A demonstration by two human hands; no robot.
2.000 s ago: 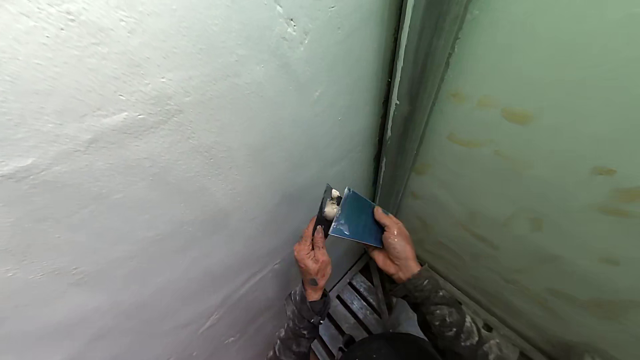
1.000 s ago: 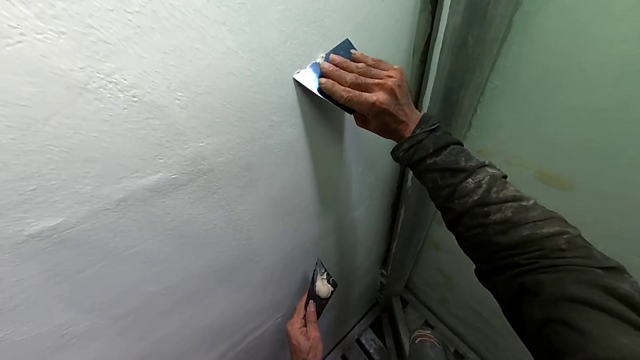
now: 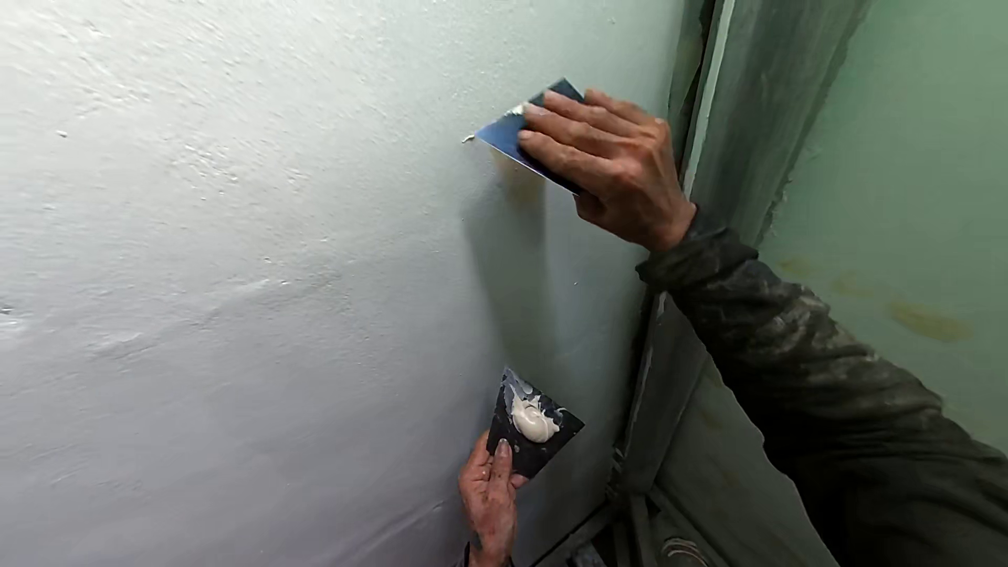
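My right hand (image 3: 622, 161) grips a blue flat scraper blade (image 3: 504, 135), fingers spread over its face, and its lower left corner meets the pale wall (image 3: 315, 276). A little white filler clings to the blade's upper edge, and a small bit of it shows on the wall by the corner. Lower down, my left hand (image 3: 492, 492) holds a dark flat scraper plate (image 3: 535, 457) between thumb and fingers. A lump of white filler (image 3: 534, 421) lies on that plate.
A grey vertical channel (image 3: 744, 118) runs down the corner beside the wall. At the right stands a green wall panel (image 3: 921, 197) with yellowish smears. Dark slats or framing (image 3: 587, 551) show at the bottom, partly hidden and dim.
Two seconds ago both hands were together, the blades close to each other. My right hand has since gone up to the wall with the blue blade; my left has stayed low with the filler.
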